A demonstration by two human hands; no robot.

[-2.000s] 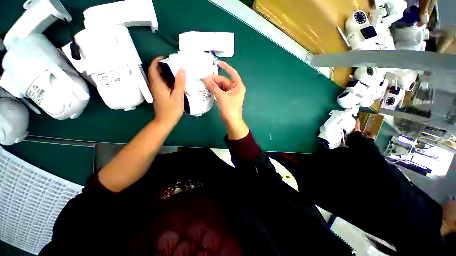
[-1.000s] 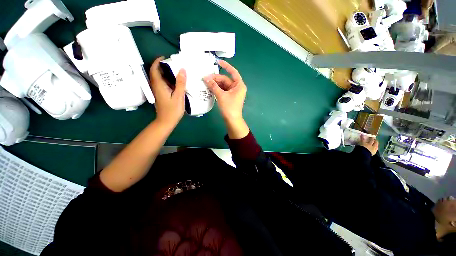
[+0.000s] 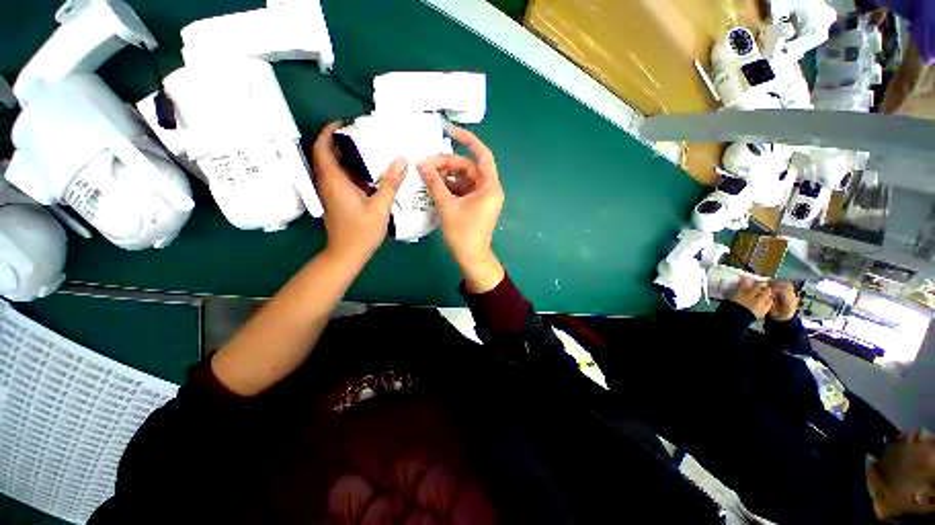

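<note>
A white security camera (image 3: 403, 139) lies on the green bench between my hands, its mounting arm (image 3: 431, 93) at the top. Small black print shows on its lower right part. My left hand (image 3: 358, 201) grips its left side, with the thumb on its back. My right hand (image 3: 464, 192) is at its right side, with thumb and index fingertips on the surface beside the print. Whether a label is under the fingertips cannot be told.
Several white cameras (image 3: 239, 144) lie to the left on the green bench (image 3: 574, 220). A label sheet (image 3: 72, 410) lies at lower left. A metal rail (image 3: 554, 72) runs beyond, with a tan board (image 3: 615, 51). Another person's hands (image 3: 767, 298) and more cameras are at right.
My left thumb has moved right across the camera's back, towards my right fingertips. The bench cameras appear shifted slightly right. The other person's two hands now show together.
</note>
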